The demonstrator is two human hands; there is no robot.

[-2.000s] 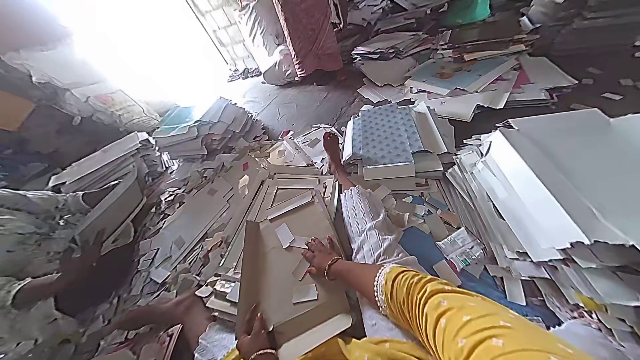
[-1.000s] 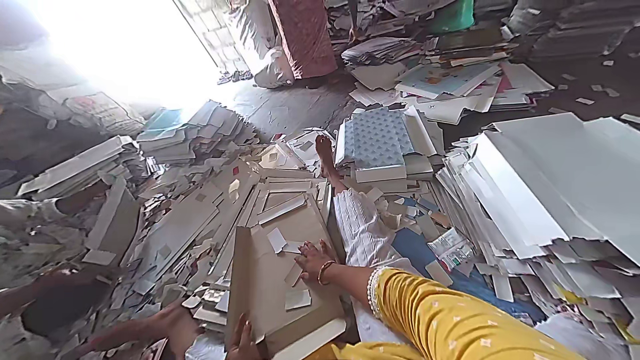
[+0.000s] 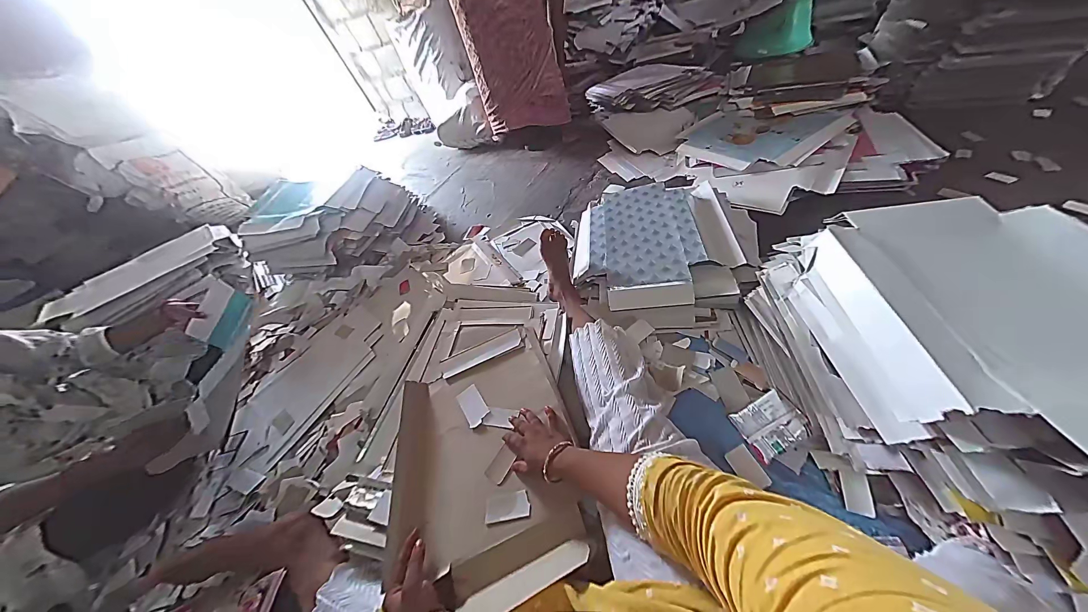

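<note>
A shallow brown cardboard tray (image 3: pixel 459 433) with raised side flaps lies across my lap. My right hand (image 3: pixel 535 442) is spread flat on its inner face, fingertips beside small cut pieces of card (image 3: pixel 507 507). At the lower left corner my left hand (image 3: pixel 410 578) grips the tray's edge, with fingers over the side and the rest out of frame. Beyond the tray, more cardboard frames (image 3: pixel 489 331) lie stacked near my outstretched foot (image 3: pixel 554 251).
White card sheets (image 3: pixel 918 314) are piled at right, with a blue patterned box (image 3: pixel 646 234) ahead. At left a co-worker's hand (image 3: pixel 180 313) is by a stack of folded card (image 3: pixel 140 272). Scraps (image 3: pixel 293 416) cover the floor.
The co-worker's hand at left has moved up to the folded card, where a white and teal piece now shows. My hands have stayed nearly in place on the tray.
</note>
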